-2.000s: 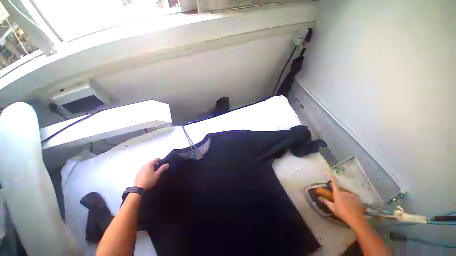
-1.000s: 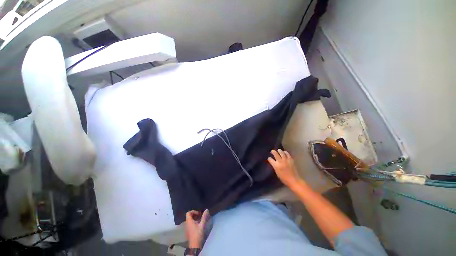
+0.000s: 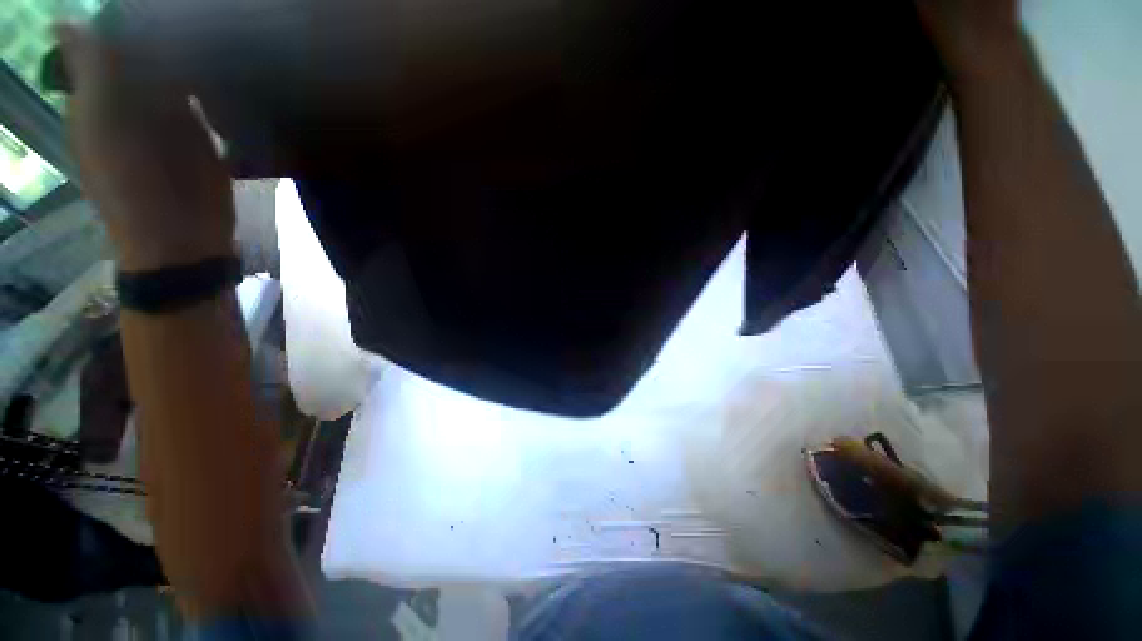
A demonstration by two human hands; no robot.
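Note:
The dark knit top (image 3: pixel 539 225) is lifted off the table, close to the camera, and fills the upper middle of the view. Its lower part hangs down over the table. My left hand (image 3: pixel 138 138), blurred, is raised at the upper left and grips the top's edge. My right hand (image 3: pixel 971 31) is at the upper right edge at the top's other side, partly cut off; its fingers are hidden. The steam iron (image 3: pixel 877 495) stands untouched on the right part of the table, its orange-brown handle showing.
The white padded ironing table (image 3: pixel 476 501) lies below the top, yellowed at its right. A white padded form (image 3: pixel 313 326) stands at the left. Hoses run right from the iron behind my right forearm. A window shows at the upper left, a pale wall at the right.
The top has gone from lying folded on the table to being held up in front of the camera. Both hands have risen from the table's near side. The iron remains on the right.

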